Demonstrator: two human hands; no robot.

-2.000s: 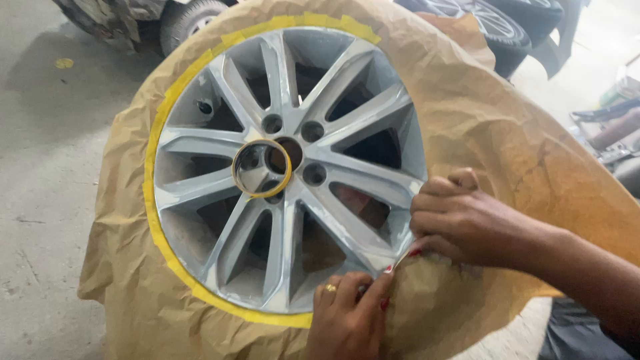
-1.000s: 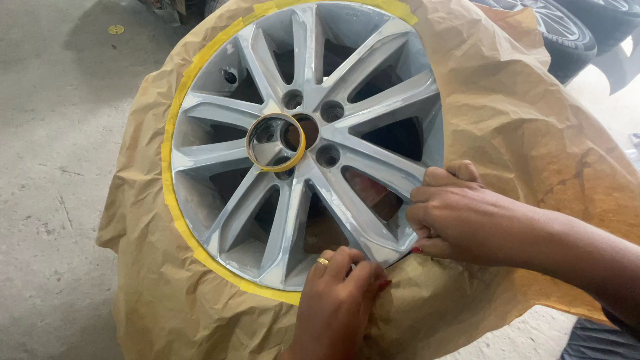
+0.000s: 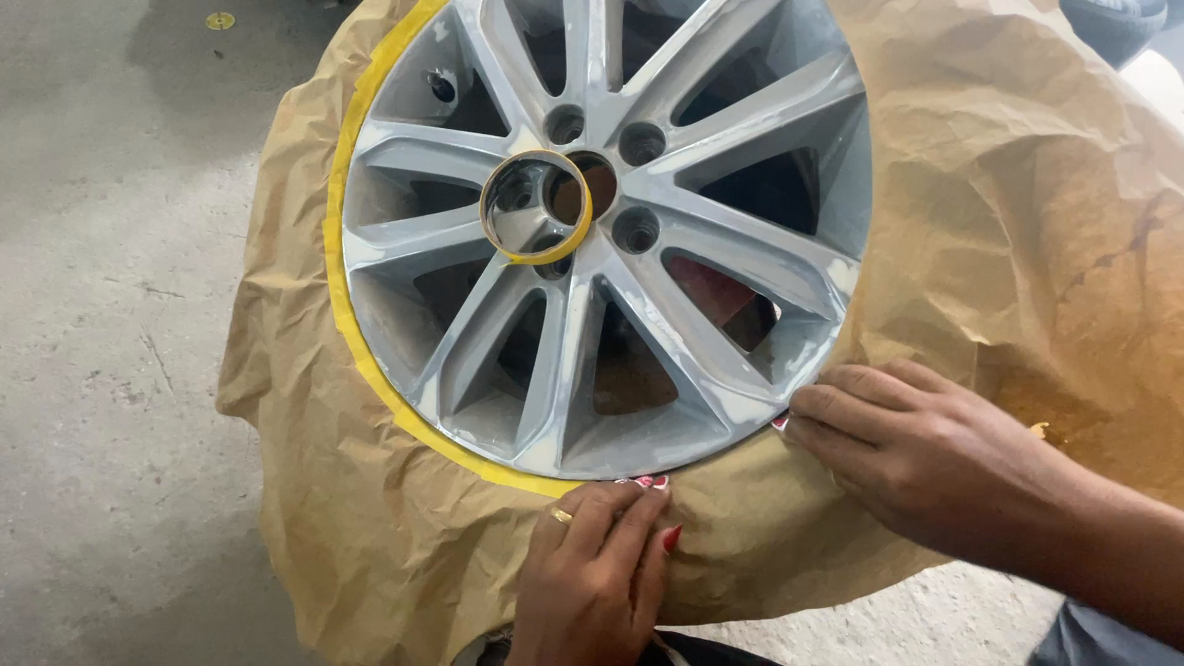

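A grey alloy wheel (image 3: 601, 102) with pale sanded patches lies face up, surrounded by brown masking paper (image 3: 370, 499). Yellow masking tape (image 3: 370, 370) follows the left and lower-left rim, joining it to the paper. A thin roll of yellow tape (image 3: 588, 222) rests on the spokes beside the centre hole. My left hand (image 3: 597, 564), with a gold ring, presses its fingertips on the paper's edge at the bottom of the rim. At the lower right rim, my right hand (image 3: 888, 444) has its fingers bent against the paper's edge; whether it pinches the paper is hidden.
Concrete floor (image 3: 120, 305) shows at the left, with a small yellow round mark (image 3: 220, 20) on it. Part of a tyre (image 3: 1115, 23) is at the top right. Dark blue cloth (image 3: 1101, 638) shows at the lower right. The paper spreads widely to the right.
The left hand has shifted away from the right hand along the lower rim, so the gap between them is wider. The view has moved closer to the wheel.
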